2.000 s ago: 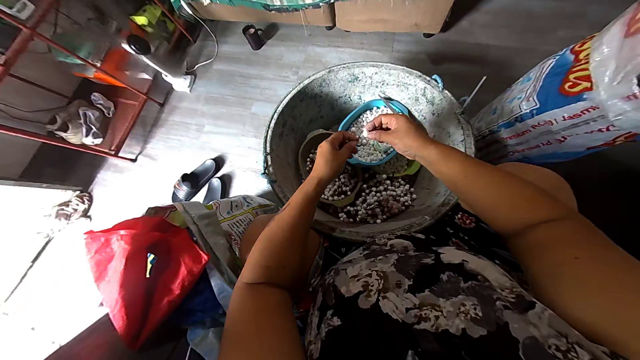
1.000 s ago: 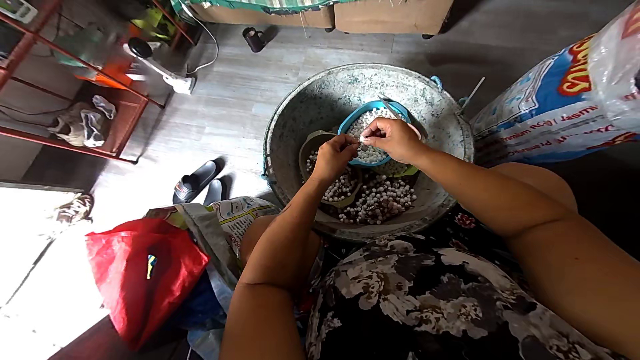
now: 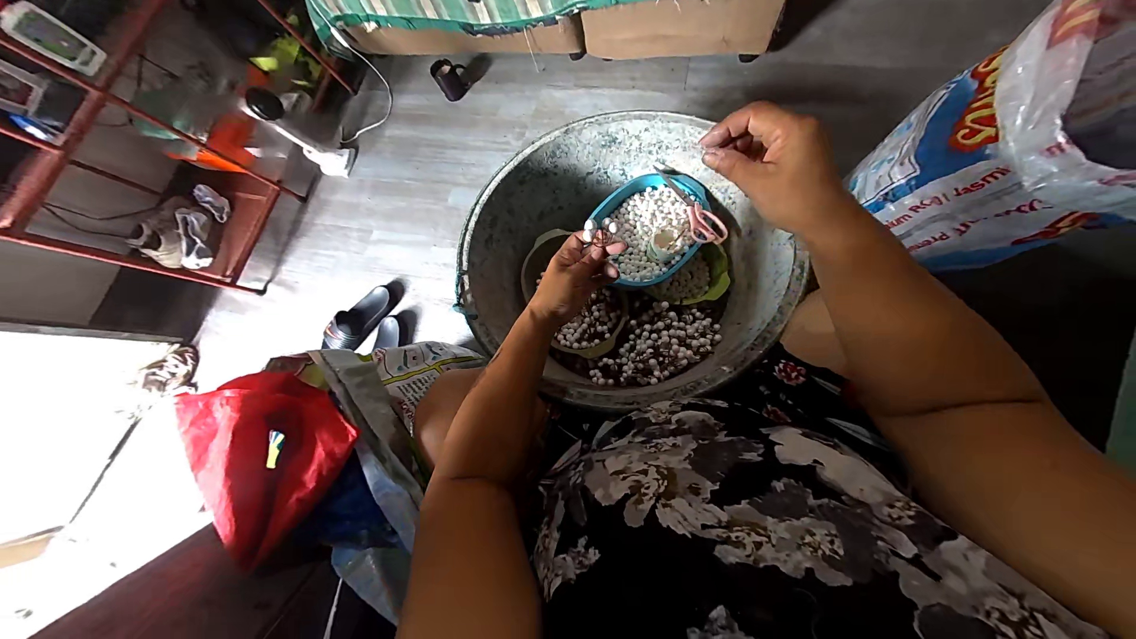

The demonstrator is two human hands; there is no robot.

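My left hand [image 3: 577, 273] is shut on a small cluster of white beads [image 3: 606, 230] with dark strands, over the left part of a large round basin [image 3: 497, 204]. My right hand [image 3: 772, 164] is raised above the basin's far right rim, thumb and forefinger pinched; whether something thin is between them is not plain. Inside the basin, a blue tray [image 3: 623, 188] holds loose white beads, a small roll and pink-handled scissors [image 3: 707, 224]. A green container [image 3: 719, 282] sits partly under it. Bead clusters [image 3: 657, 346] lie at the near side, beside a round bowl [image 3: 538, 248] of more clusters.
A large printed rice sack [image 3: 941, 177] stands at the right. Left are a red bag [image 3: 266, 453], black slippers [image 3: 359, 315] and a red metal rack [image 3: 169, 266] with shoes. A dark mug [image 3: 449, 80] stands on the floor near a cloth-covered piece of furniture [image 3: 674, 31].
My hands were close together over the blue tray; my right hand has moved away, up and to the right. The scissors in the tray now show, uncovered by my hand.
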